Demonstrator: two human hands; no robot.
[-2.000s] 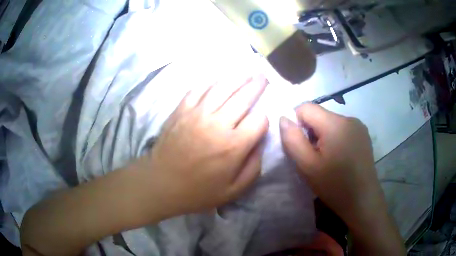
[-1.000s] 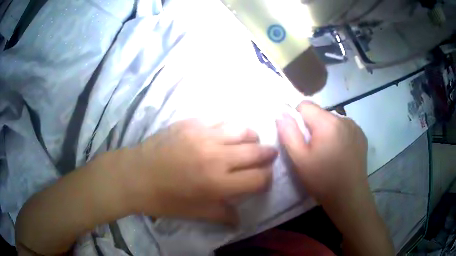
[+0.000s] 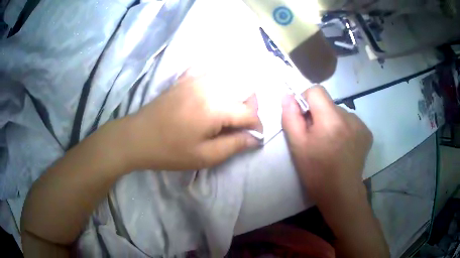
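Note:
The pale grey-white cloth (image 3: 45, 101) lies bunched in folds across the left and middle, washed out under the lamp. My left hand (image 3: 202, 118) is in the middle, its thumb and fingers pinching a cloth edge. My right hand (image 3: 328, 126) is just right of it, thumb and index finger pinching a white folded edge below the bar's tip. The cream-yellow bar (image 3: 282, 17) with a blue ring and brown rounded end hangs just above my right fingertips. The needle is not visible.
Metal machine parts (image 3: 348, 35) are at the top right. The white table (image 3: 393, 121) with a dark slot line runs right of my right hand. Pale cloth (image 3: 403, 201) hangs at the lower right. A reddish fabric (image 3: 282, 244) is at the bottom edge.
My left hand has moved up and now pinches a cloth edge. My right hand stays near the bar's tip, a little higher. The cloth between and below the hands has shifted, with more folds under my left hand.

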